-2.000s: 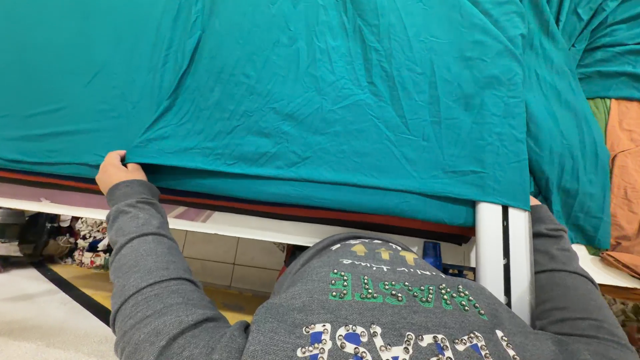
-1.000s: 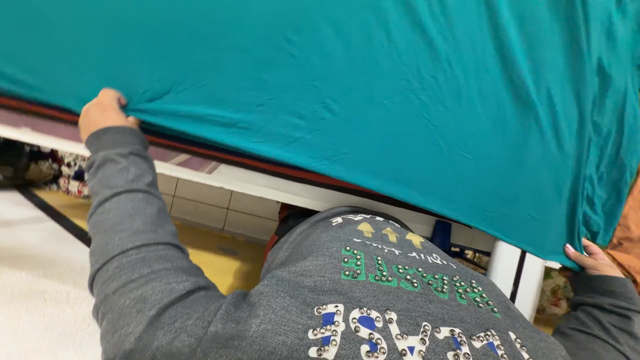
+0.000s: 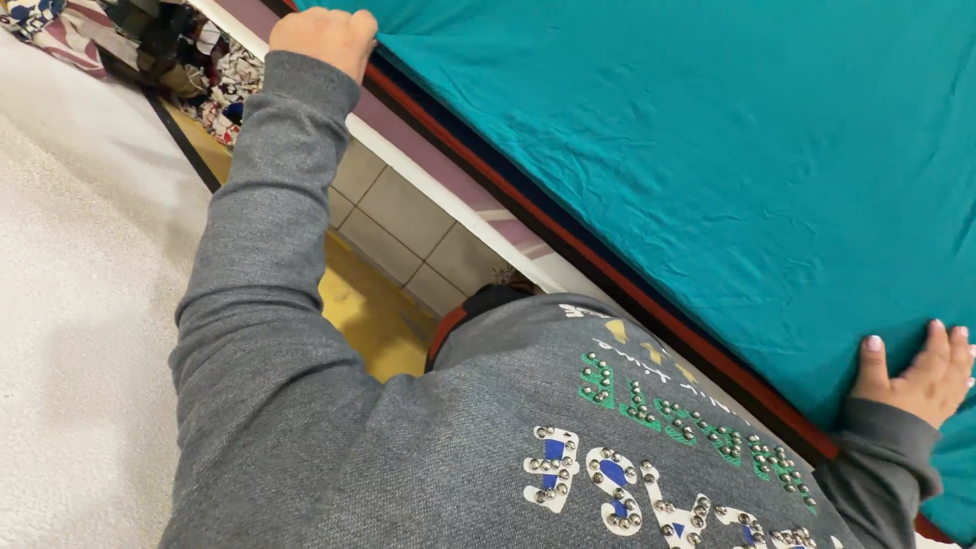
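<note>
Teal knit fabric lies spread over a stack of fabric layers, with dark blue, red-brown and black edges showing beneath it. My left hand, at the top, is closed on the teal fabric's edge, where creases fan out from the grip. At the lower right, my right hand rests on top of the teal fabric, fingers apart and pointing away from me.
The table's white edge runs diagonally beside a purple patterned layer. Printed fabric scraps lie below at upper left. A white surface is at left; tiles and yellow floor show below.
The view has turned and shifted left. My right hand, at the teal fabric's corner one second ago, is now flat on top of the fabric. My left hand stays at the edge.
</note>
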